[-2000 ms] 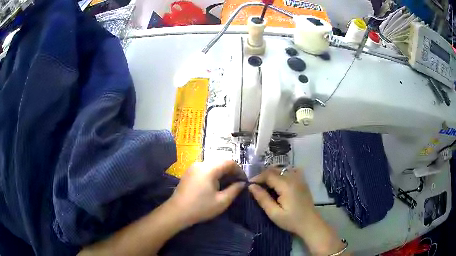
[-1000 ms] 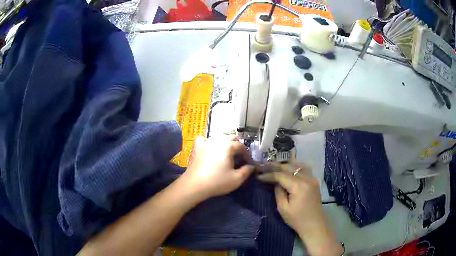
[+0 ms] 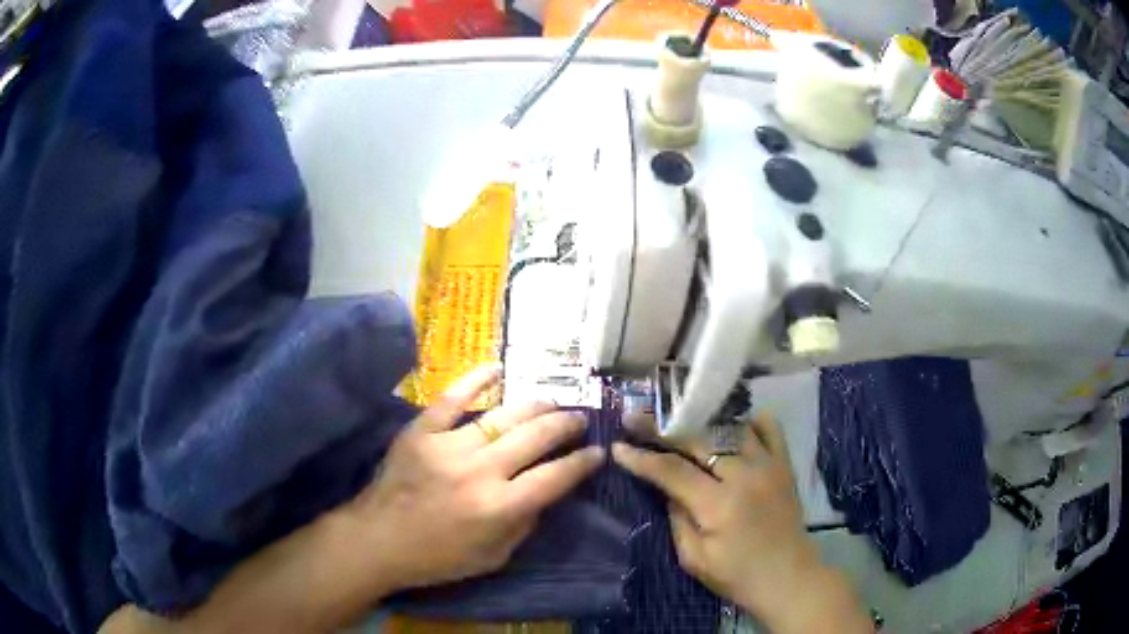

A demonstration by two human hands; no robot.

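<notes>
The navy ribbed garment point(image 3: 235, 409) is heaped at the left and runs under my hands to the needle area. A dark ribbed band point(image 3: 662, 576) lies at its right, before the presser foot point(image 3: 634, 394). My left hand point(image 3: 477, 477) lies flat on the cloth with fingers spread, fingertips left of the seam. My right hand point(image 3: 724, 502) rests on the band's right side, fingertips just before the foot, fingers slightly bent. Neither hand pinches the cloth. The needle point is hidden by the machine head point(image 3: 662, 260).
A folded stack of navy bands point(image 3: 904, 464) lies under the machine arm at right. A yellow-orange sheet point(image 3: 464, 291) is taped left of the needle. The lamp point(image 3: 464, 186) hangs above it. Thread spools point(image 3: 904, 74) and a control panel point(image 3: 1096, 149) are at upper right.
My hands have let go of the pinched edges and spread flat on the cloth. The cloth edge now lies at the presser foot. The view has shifted a little closer to the machine.
</notes>
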